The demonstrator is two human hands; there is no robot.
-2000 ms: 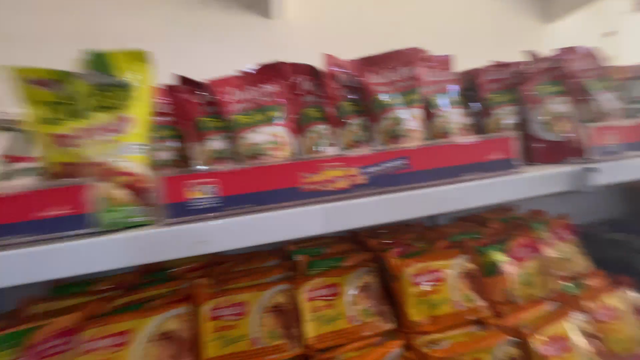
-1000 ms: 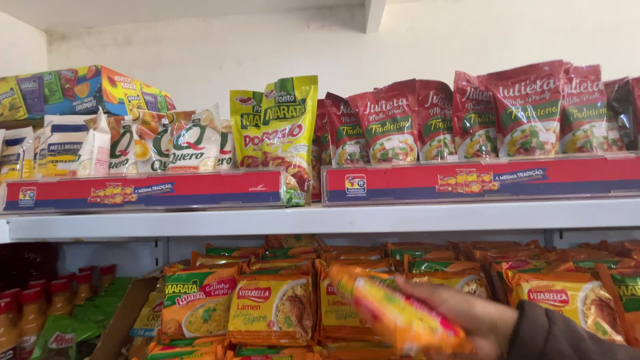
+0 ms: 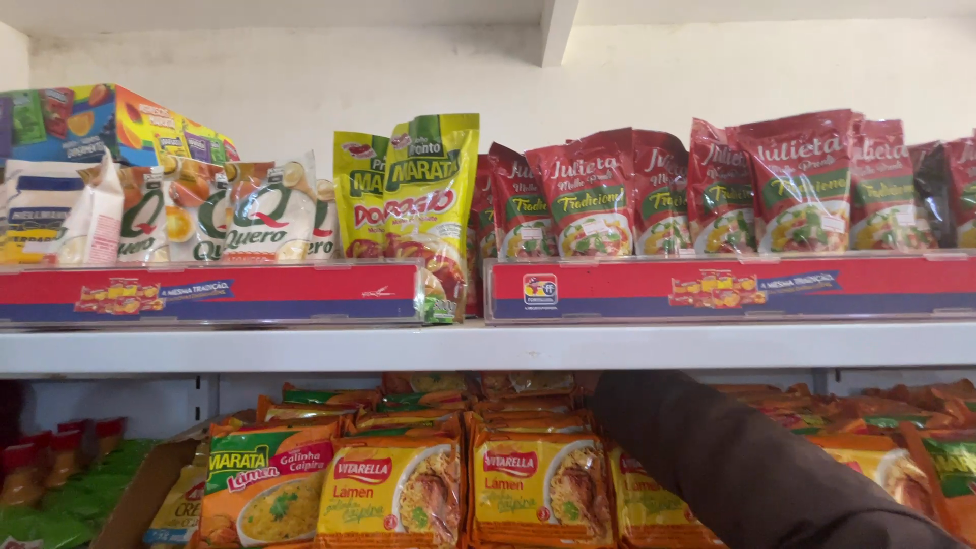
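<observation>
A dark sleeve (image 3: 732,450) crosses from the lower right into the lower shelf, over the instant noodle packets. At its far end only a sliver of my right hand (image 3: 587,380) shows, just under the upper shelf's edge; its fingers are hidden, so what they hold cannot be seen. Nearest to it are noodle packets lying at the back (image 3: 526,381). In front stand stacked yellow and orange Vitarella noodle packets (image 3: 534,488) and, farther left, a Maratá noodle packet (image 3: 267,480). My left hand is out of view.
The white upper shelf edge (image 3: 488,349) runs above the arm. On that shelf stand red Julieta sauce pouches (image 3: 801,183), yellow-green Maratá pouches (image 3: 435,183) and white Quero pouches (image 3: 267,213). Red-capped bottles (image 3: 61,450) and a cardboard box side (image 3: 145,488) are at lower left.
About a second ago my right hand held an orange noodle packet in front of the lower shelf. The arm has since reached deep into that shelf, and the packet cannot be made out in the hand.
</observation>
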